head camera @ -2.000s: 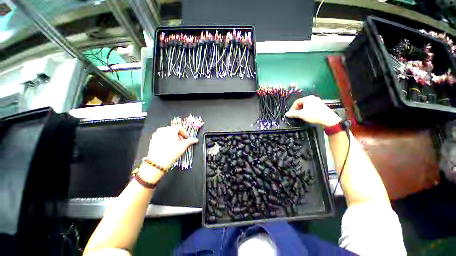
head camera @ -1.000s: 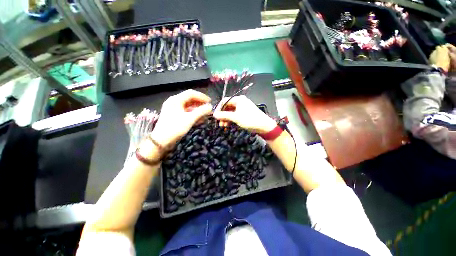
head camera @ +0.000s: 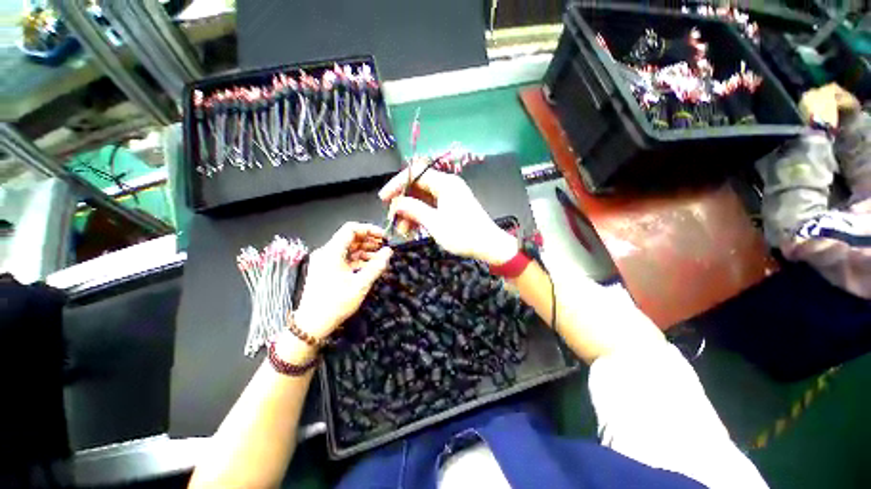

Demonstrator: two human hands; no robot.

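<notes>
My left hand point(head camera: 349, 272) is closed at the fingertips on a small black piece, likely a housing, over the parts tray's far-left corner. My right hand point(head camera: 435, 212) pinches wire leads point(head camera: 414, 143) just right of it, their pink-red tips pointing up. The fingers partly hide where the leads and the piece meet. The parts tray point(head camera: 449, 411) below holds heaped black housings point(head camera: 430, 334). A bundle of pale leads point(head camera: 267, 296) lies left of the tray. The dark leads point(head camera: 456, 158) behind my right hand are mostly hidden.
An assembly tray point(head camera: 286, 181) at the back left holds a row of leads. A deep black tote point(head camera: 669, 143) with bundled leads stands on a red-brown board point(head camera: 673, 248). A dark tool point(head camera: 581, 224) lies left of the board. Another person's hand and sleeve point(head camera: 812, 196) show at right.
Both hands came together over the tray from the two lead bundles. Since the last earlier frame, my left hand has lowered slightly and the held leads now stand upright. The view has shifted right.
</notes>
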